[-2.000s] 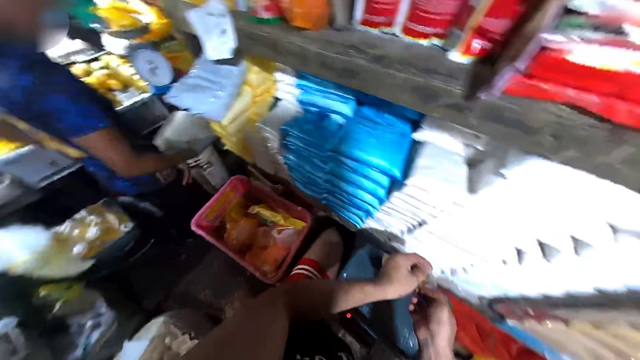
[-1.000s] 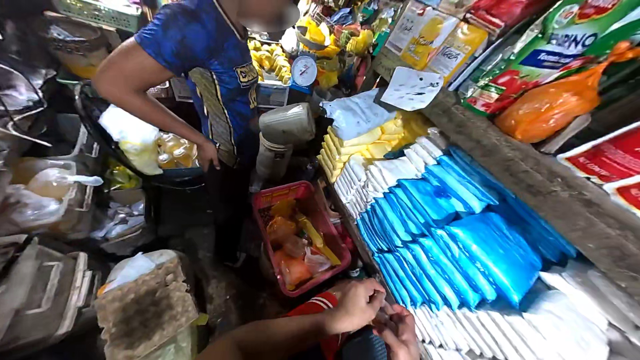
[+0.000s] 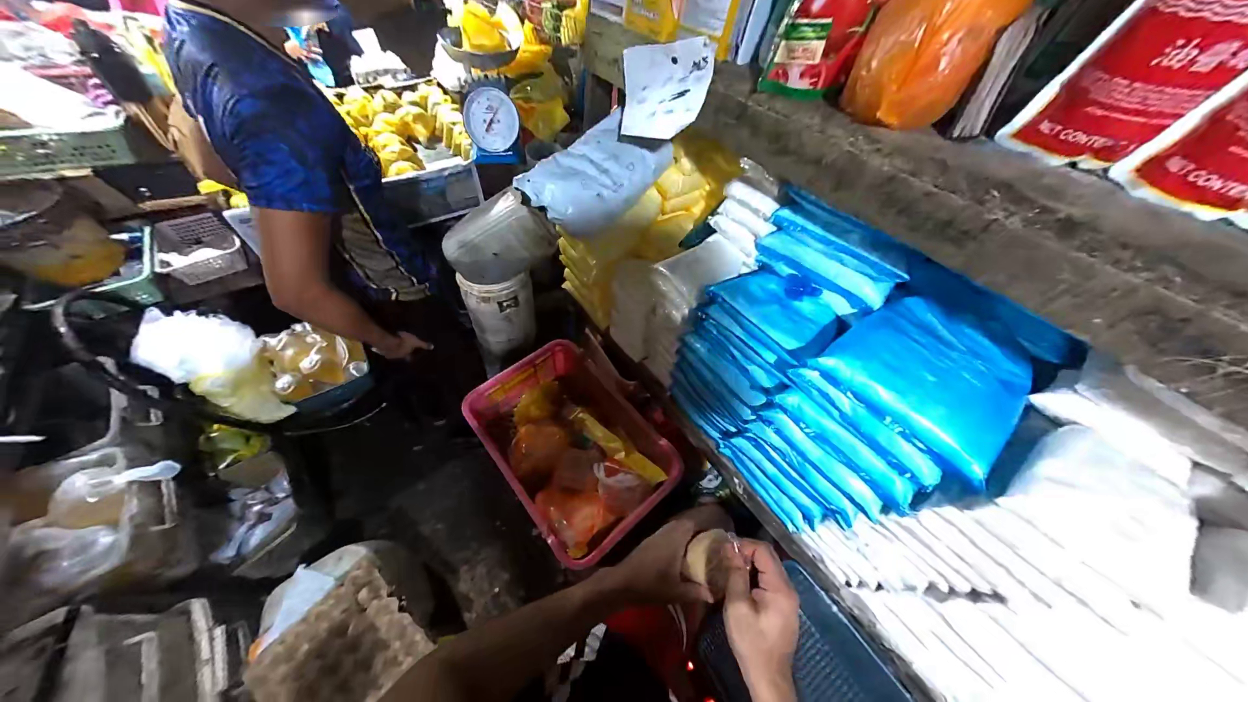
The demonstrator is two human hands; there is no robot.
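My left hand (image 3: 673, 561) is closed around a small round, pale tan item (image 3: 704, 558), whose kind I cannot tell. Against its right side, my right hand (image 3: 760, 595) pinches a thin clear strip or piece of plastic (image 3: 738, 548). Both hands are close together above my lap, just in front of a pink plastic basket (image 3: 475, 400) that holds orange and yellow plastic bags. Right of them rise stacks of folded blue plastic bags (image 3: 926, 375) and white plastic bags (image 3: 1053, 561). A dark blue-grey plastic surface (image 3: 829, 634) lies under my right wrist.
A person in a blue shirt (image 3: 283, 127) stands at the left beside a tub of bagged liquid (image 3: 312, 361). Beyond are a dial scale (image 3: 491, 121) and a white bucket (image 3: 497, 312). Egg trays (image 3: 341, 634) sit low at left. A ledge (image 3: 975, 185) carries red packets (image 3: 1141, 88).
The view has swung considerably. The person in blue has turned, with an arm now hanging lower near the tub. My hands stay together; the pale round item now shows between them.
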